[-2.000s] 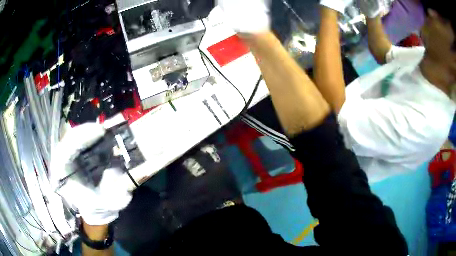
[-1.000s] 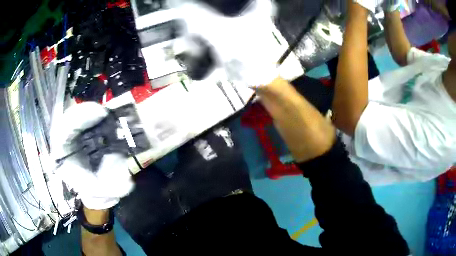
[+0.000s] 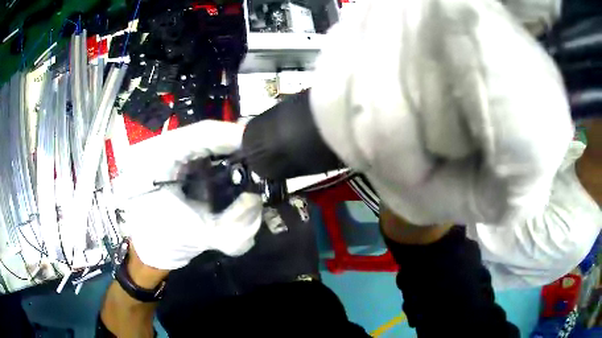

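Observation:
My left hand (image 3: 188, 198), in a white knit glove, holds a small black plastic part (image 3: 214, 181) with recesses, left of centre. A thin dark piece sticks out of its left side. My right hand (image 3: 442, 112), gloved and large in the upper right, is closed around a thick black electric screwdriver (image 3: 287, 138). The screwdriver points left and its front end is at the black part. Whether its tip touches a screw cannot be told. The fingertips of my right hand are partly hidden.
Long silver-grey strips (image 3: 56, 152) with thin wires lie at the left. A pile of black parts (image 3: 171, 59) lies behind my left hand. A grey-white box with an open tray (image 3: 280, 59) stands at the top centre. A red stool (image 3: 336, 224) and another person's white sleeve (image 3: 541, 244) show at the right.
My right hand has come from the box area towards me with the screwdriver, to the black part. My left hand and the part have moved right and are turned. The view has shifted.

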